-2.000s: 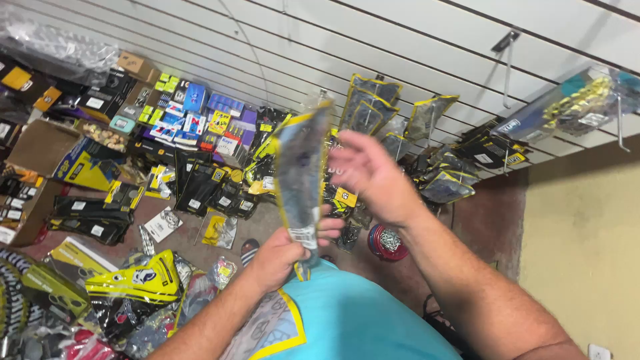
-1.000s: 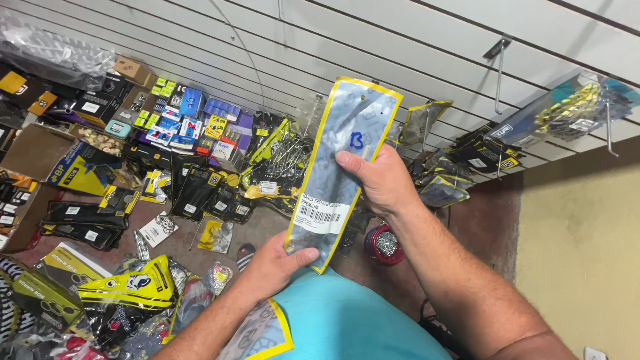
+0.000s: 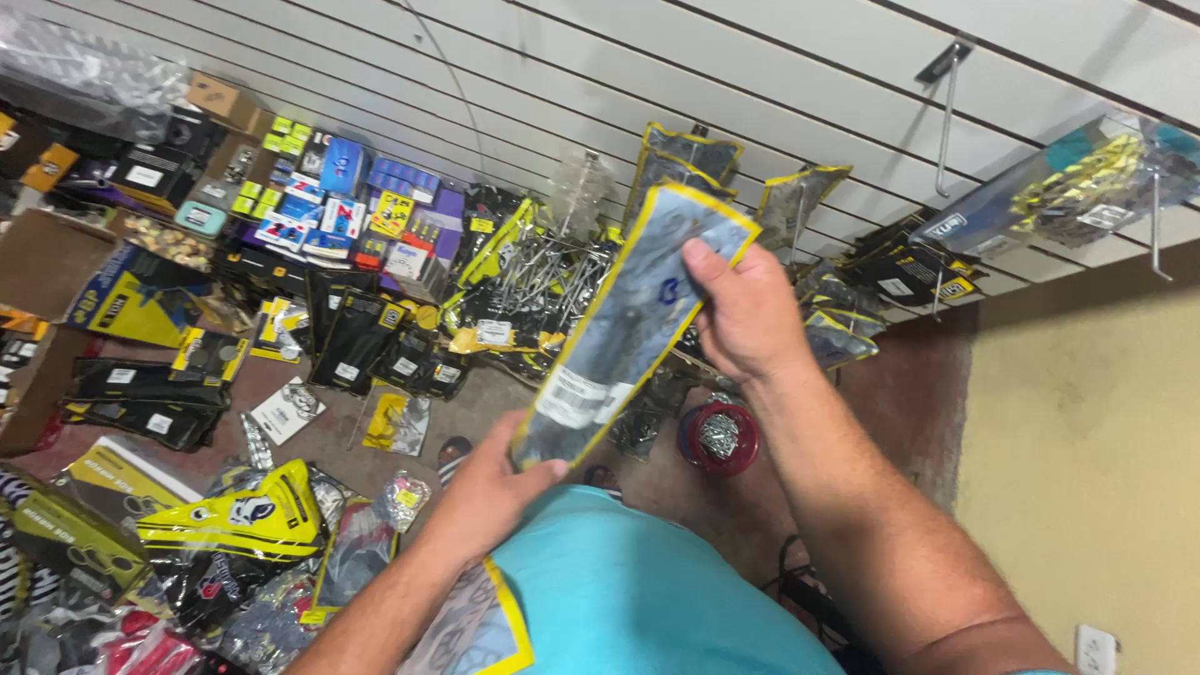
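Observation:
A long plastic packet with yellow edges (image 3: 623, 328) is stretched between both hands, tilted with its upper end to the right. It bears a printed label near the bottom and a blue handwritten mark. My left hand (image 3: 497, 483) grips its lower end. The upper right edge is pinched by my right hand (image 3: 750, 309), thumb on the front. Another yellow-edged packet (image 3: 511, 619) lies against the turquoise shirt, below my left forearm. Behind the held packet, similar yellow-edged packets (image 3: 797, 202) hang from the slatted wall. What is inside the held packet is unclear.
A white slatted wall (image 3: 562, 56) carries metal hooks (image 3: 949, 122) and hanging packets at the right. Boxes (image 3: 220, 98), black packets (image 3: 352, 337) and bagged goods (image 3: 234, 516) crowd the floor at the left. A red tub of small metal parts (image 3: 750, 441) stands on the floor.
The packet was nearly upright and edge-on two seconds ago, then faced the view; now it leans further right. My right hand, apart from it at first, has taken hold of it.

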